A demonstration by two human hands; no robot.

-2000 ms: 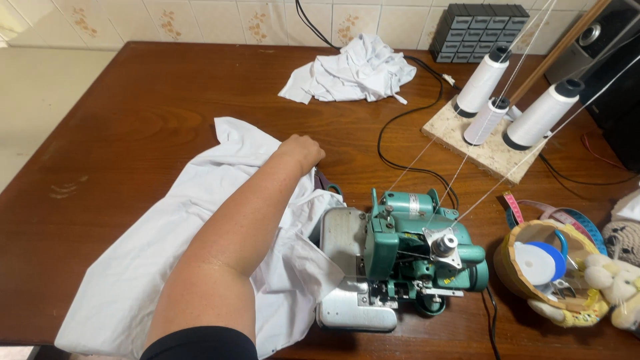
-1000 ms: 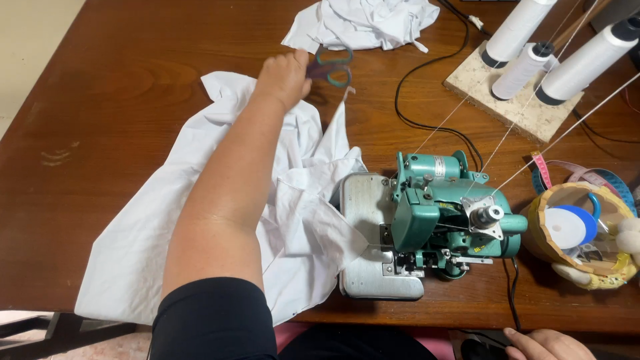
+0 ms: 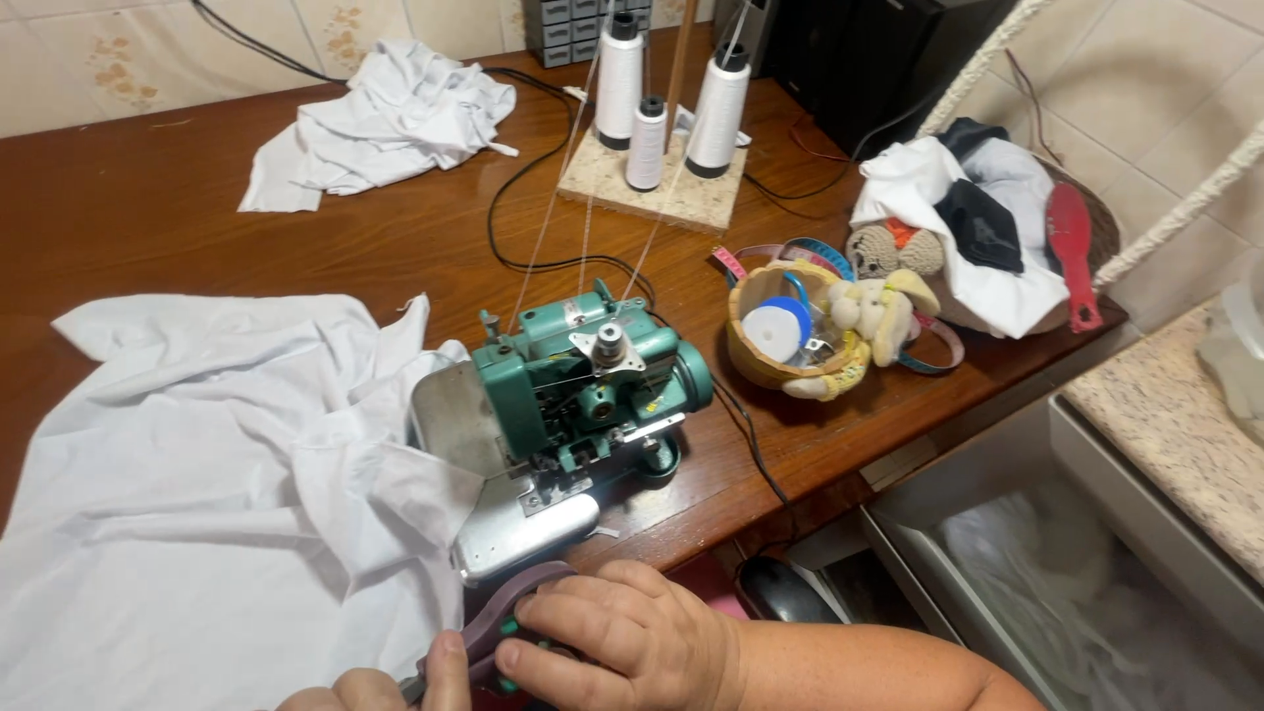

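Note:
A pair of scissors with purple and green handles point(image 3: 494, 612) is at the bottom of the view. My right hand point(image 3: 632, 632) grips the handles, while my left hand point(image 3: 385, 691), partly cut off by the lower edge, holds them near the blades. White fabric point(image 3: 227, 474) lies spread on the table at the left, its right end resting on the metal plate of a green overlock sewing machine point(image 3: 592, 385). Threads run from white thread cones point(image 3: 619, 89) on a stand down to the machine.
Crumpled white fabric point(image 3: 395, 123) lies at the back of the wooden table point(image 3: 118, 217). Right of the machine are a small wooden basket point(image 3: 746, 346), a tape measure point(image 3: 933, 346) and a red hairbrush point(image 3: 1069, 247). An open drawer point(image 3: 1037, 494) sits at lower right, and a black cable crosses the table.
The scissors have moved from beyond the spread fabric down to the near edge, where both hands now hold them. My left arm has withdrawn from over the fabric. The view has swung right.

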